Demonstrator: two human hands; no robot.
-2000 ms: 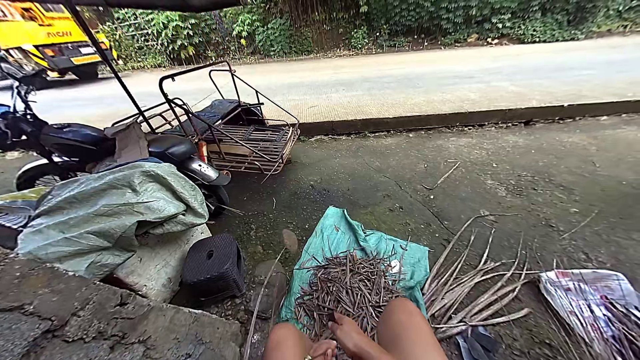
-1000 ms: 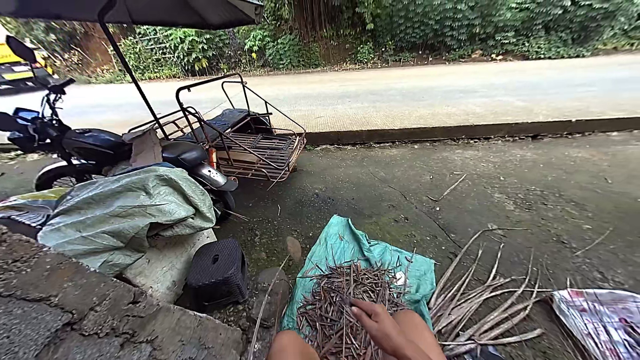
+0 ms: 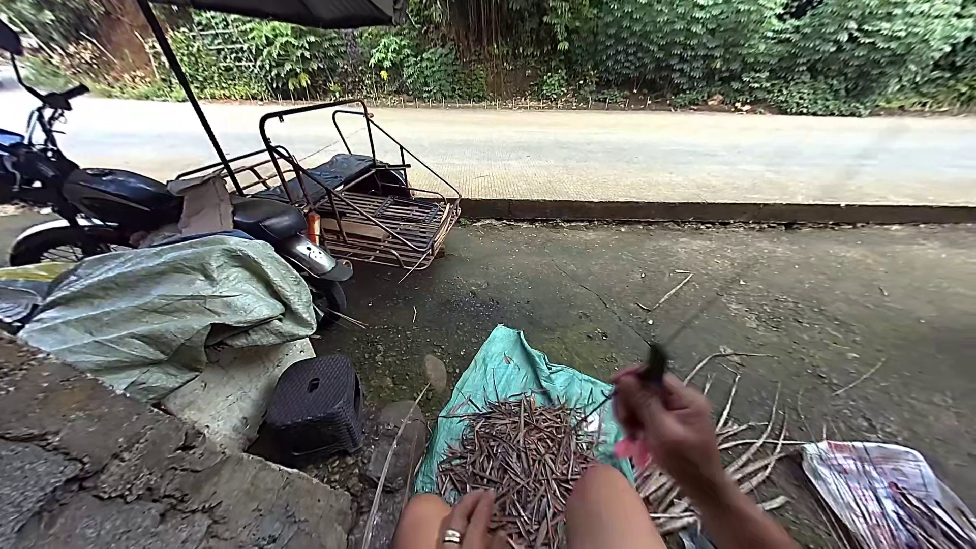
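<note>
A green woven sack [image 3: 507, 358] lies spread on the ground before my knees, with a heap of short, dry brown stalk pieces [image 3: 522, 457] on it. My right hand [image 3: 667, 419] is raised over the sack's right side, closed around a dark, blurred object [image 3: 654, 364]; something pink shows under the fingers. Whether the object is a tool cannot be told. Low by my left knee, my left hand [image 3: 467, 522] wears a ring and reaches the near edge of the heap; its fingertips and palm are partly hidden.
Long bare stalks [image 3: 751, 457] lie right of the sack, beside a printed white sack [image 3: 877, 465] with thin sticks. To the left are a black plastic stool [image 3: 316, 408], a rough concrete ledge [image 3: 152, 473], a tarp [image 3: 183, 305] and a motorcycle [image 3: 122, 194] with a metal sidecar frame [image 3: 389, 221].
My right hand has risen from the heap, now with a dark object in it. My left hand has come into view by the left knee. The yellow vehicle at the upper left is gone from view.
</note>
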